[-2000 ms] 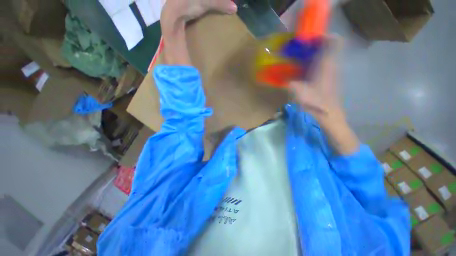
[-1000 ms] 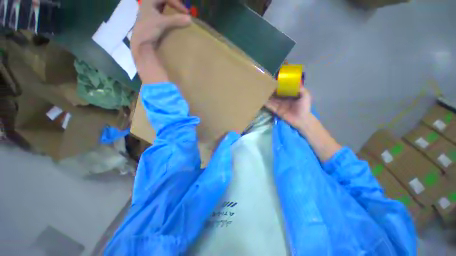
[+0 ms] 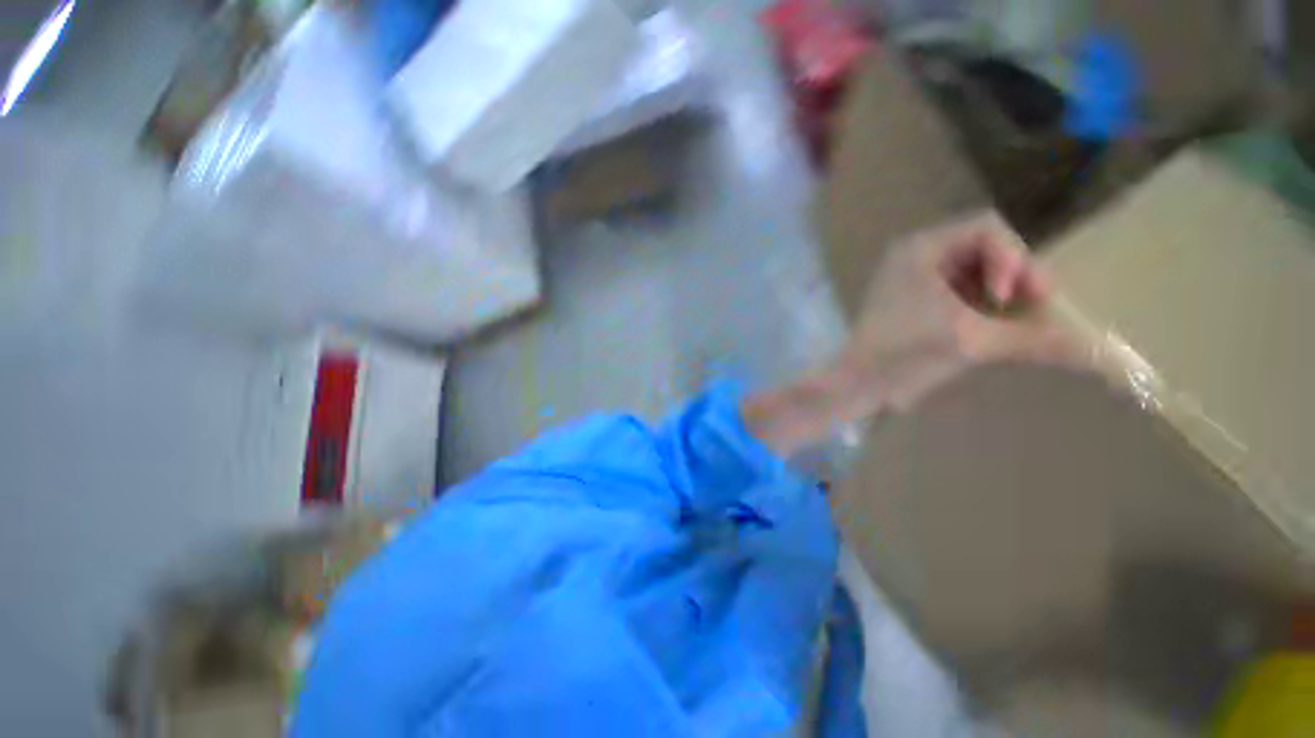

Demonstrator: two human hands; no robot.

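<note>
The brown carton (image 3: 1010,505) fills the lower right, blurred, with a shiny clear tape strip (image 3: 1139,372) along its edge. My left hand (image 3: 959,310), bare with a blue sleeve, grips the carton's corner with bent fingers. A yellow piece of the tape dispenser (image 3: 1276,702), with some orange above it, shows at the bottom right corner, cut off by the picture's edge. My right hand is out of the picture.
White-wrapped packages (image 3: 505,87) and a larger wrapped stack (image 3: 346,231) stand at the upper left. A white surface with a red mark (image 3: 332,425) is at left. Scrap cardboard (image 3: 894,173), red material (image 3: 819,58) and a blue piece (image 3: 1103,87) lie at the upper right.
The view has swung left and is blurred. The carton has moved to the lower right of the picture. My left hand is now at its corner, and my right hand has left the picture.
</note>
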